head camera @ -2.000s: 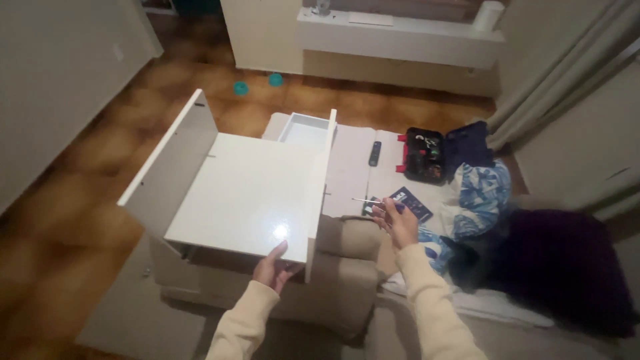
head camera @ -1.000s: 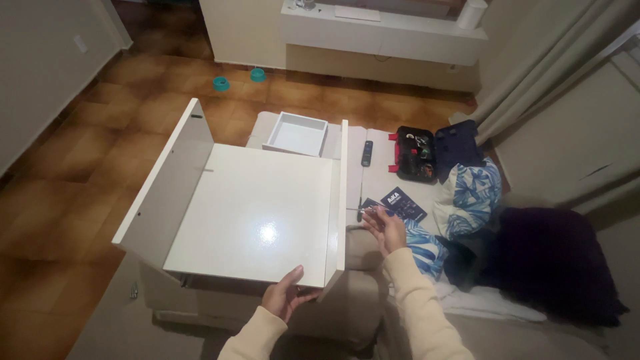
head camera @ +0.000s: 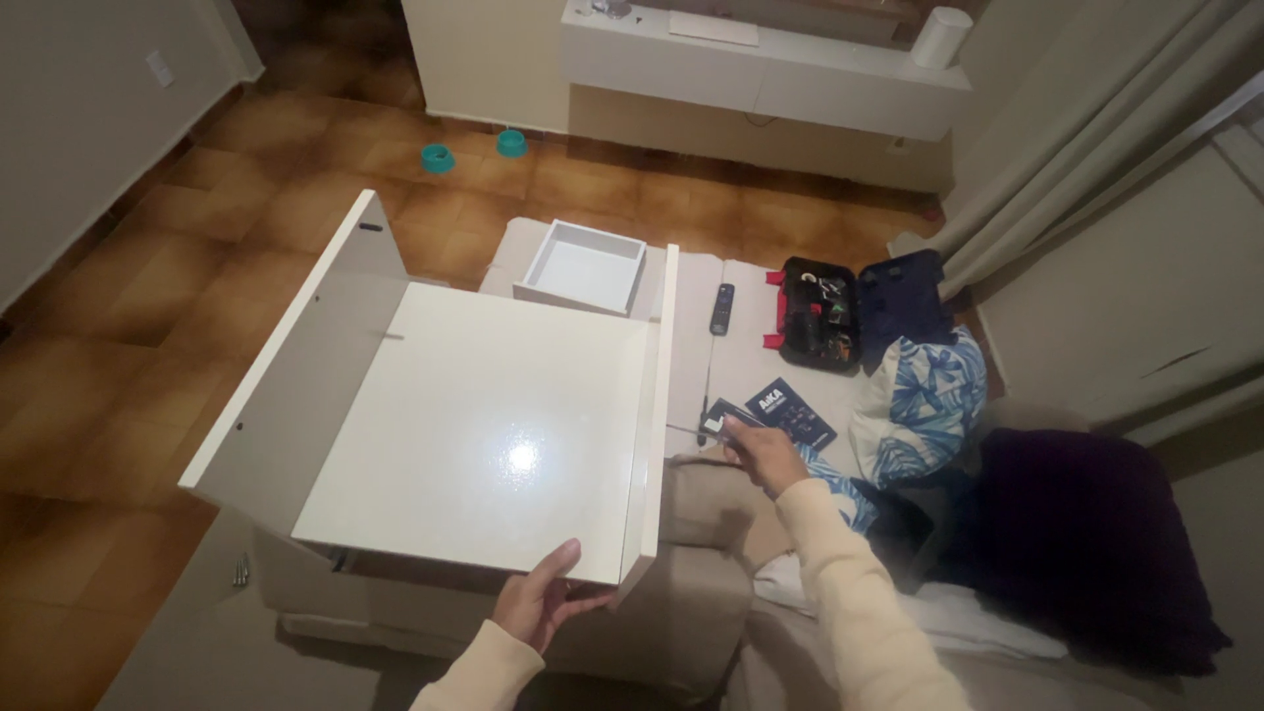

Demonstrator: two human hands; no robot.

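Observation:
A white furniture carcass with two upright side panels rests on the beige sofa. My left hand grips its near edge at the lower right corner, thumb on top and fingers underneath. To the right of the right-hand side panel, my right hand holds a thin screwdriver whose shaft points left at that panel. Whether the tip touches the panel is hard to tell. Small dark fittings or holes show on the left panel.
Beyond the carcass sits a white drawer. A remote control, dark booklets, an open tool case, a patterned cushion and a dark purple cushion lie to the right. Several screws lie at lower left.
The carcass has turned somewhat from its angle two seconds ago, and more of the white drawer shows behind it. My left hand stays at the near edge.

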